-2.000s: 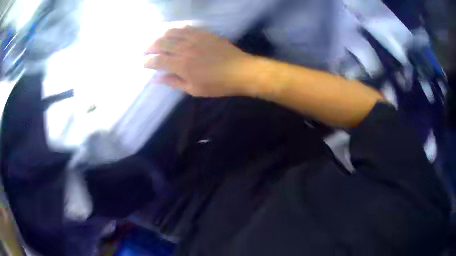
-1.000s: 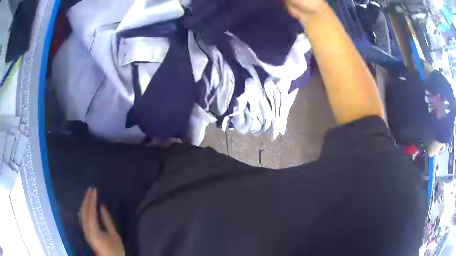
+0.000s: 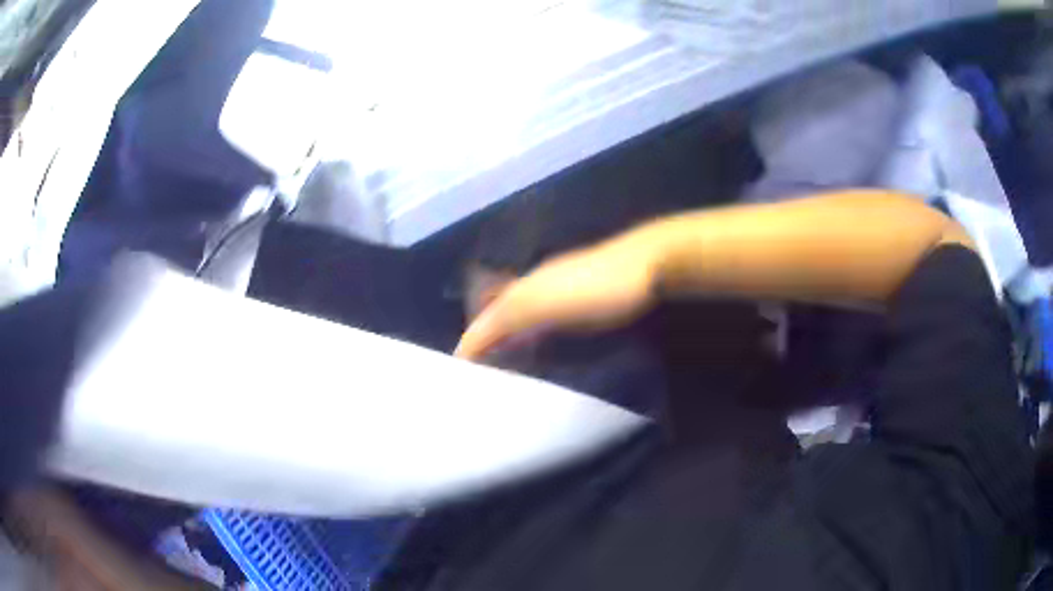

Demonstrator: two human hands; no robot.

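A large pale grey-white garment panel (image 3: 300, 404) lies across the wearer's lap, its right end tapering to a point. Navy cloth (image 3: 35, 369) adjoins its left end. My right hand (image 3: 560, 306) reaches in from the right, blurred, its fingertips at the panel's upper edge; whether they grip it is unclear. My left hand (image 3: 75, 548) is at the lower left corner, dark, blurred and partly cut off, below the panel's left end. Its fingers cannot be made out.
The brightly lit white machine table (image 3: 543, 110) spans the top, with more navy cloth (image 3: 173, 139) at its left end. A blue plastic basket (image 3: 277, 554) is below the panel. Pale and navy pieces (image 3: 831, 127) are heaped at the upper right.
The view has swung from the heap back to the table. My right hand is off the navy cloth at the heap and at the pale panel, which now lies over the lap.
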